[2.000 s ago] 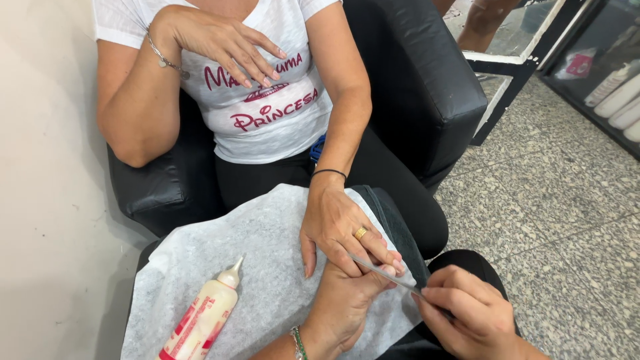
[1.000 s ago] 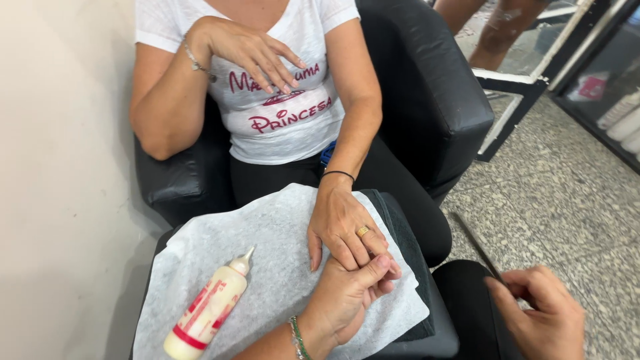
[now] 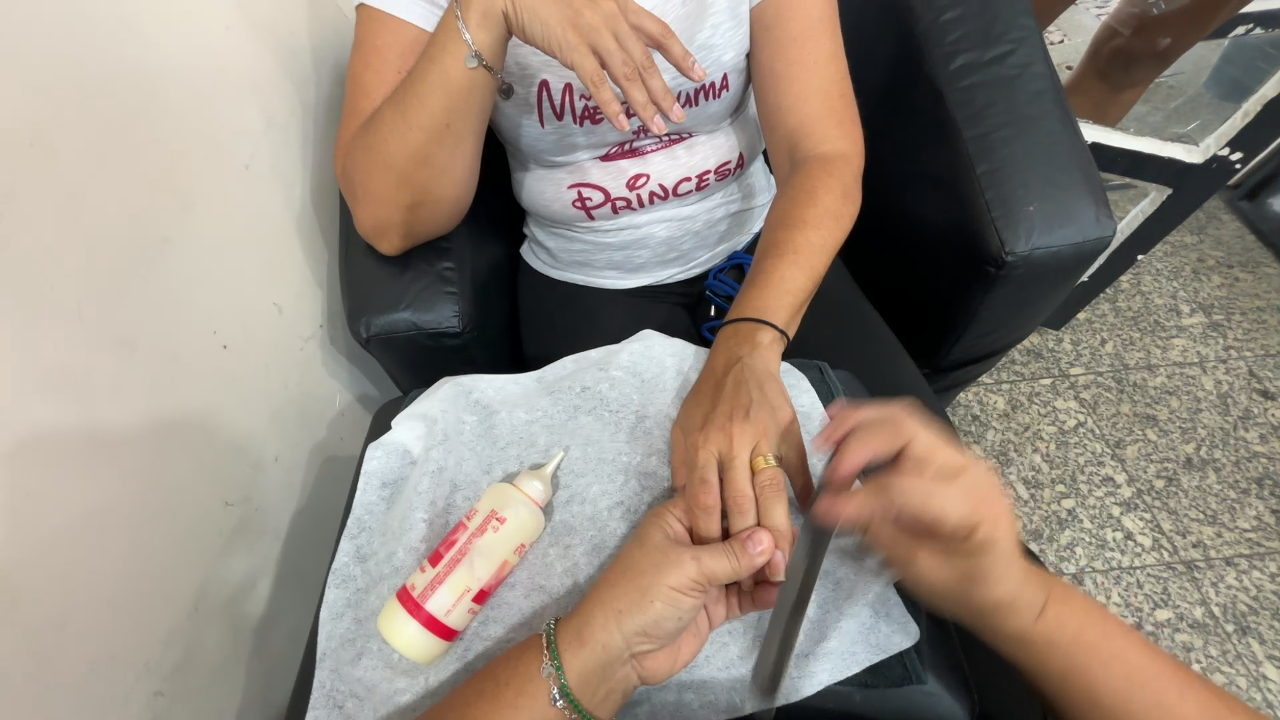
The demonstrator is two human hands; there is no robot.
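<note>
My left hand, with bracelets at the wrist, is closed around the fingertips of another person's hand, which wears a gold ring. My right hand, blurred by motion, pinches the upper end of a grey nail file. The file points down beside the held fingertips; whether it touches them cannot be told. A squeeze bottle with a pale filling, red bands and a pointed nozzle lies on a white disposable cloth, left of the hands. The person's other hand hangs before their shirt.
The person sits in a black armchair, their forearm reaching over the cloth. A dark towel shows under its edge. A pale wall stands at the left. A black and white frame stands on speckled floor tiles at the right.
Two seconds ago the file lay across the person's fingertips; one second ago it was held away to the right. My right hand has since come back left, beside them. My left hand keeps its hold.
</note>
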